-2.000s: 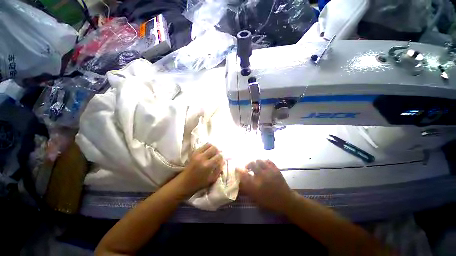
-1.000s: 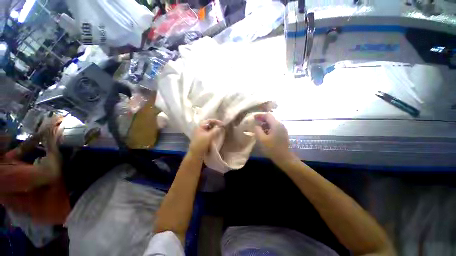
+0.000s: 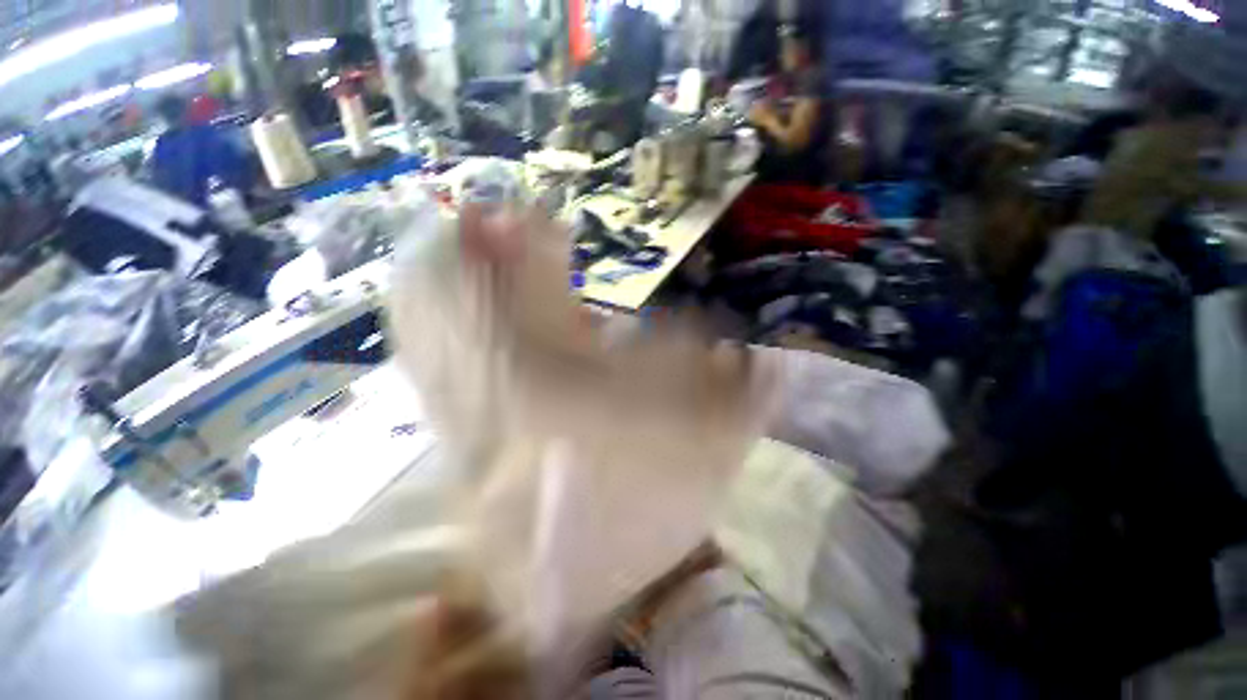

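Note:
The cream-white garment (image 3: 588, 506) is lifted in front of me and strongly blurred, with folds hanging down the middle of the view. My right hand (image 3: 602, 349) is blurred at the upper part of the cloth and appears closed on it. A blurred skin-toned patch low in the view appears to be my left hand (image 3: 465, 650), partly behind cloth; its fingers cannot be made out. The white sewing machine (image 3: 274, 390) with its blue stripe stands to the left, its needle end in bright light.
More pale cloth (image 3: 821, 533) lies at the lower right. Clear plastic bags (image 3: 82, 342) lie behind the machine. Beyond are another machine table (image 3: 656, 267), thread cones (image 3: 280, 151), red cloth (image 3: 793, 216) and a person (image 3: 786, 116). A dark blue heap (image 3: 1115, 369) is at the right.
The view has swung to the right and up, so the machine now shows at the left. The garment has risen from the table edge towards the camera.

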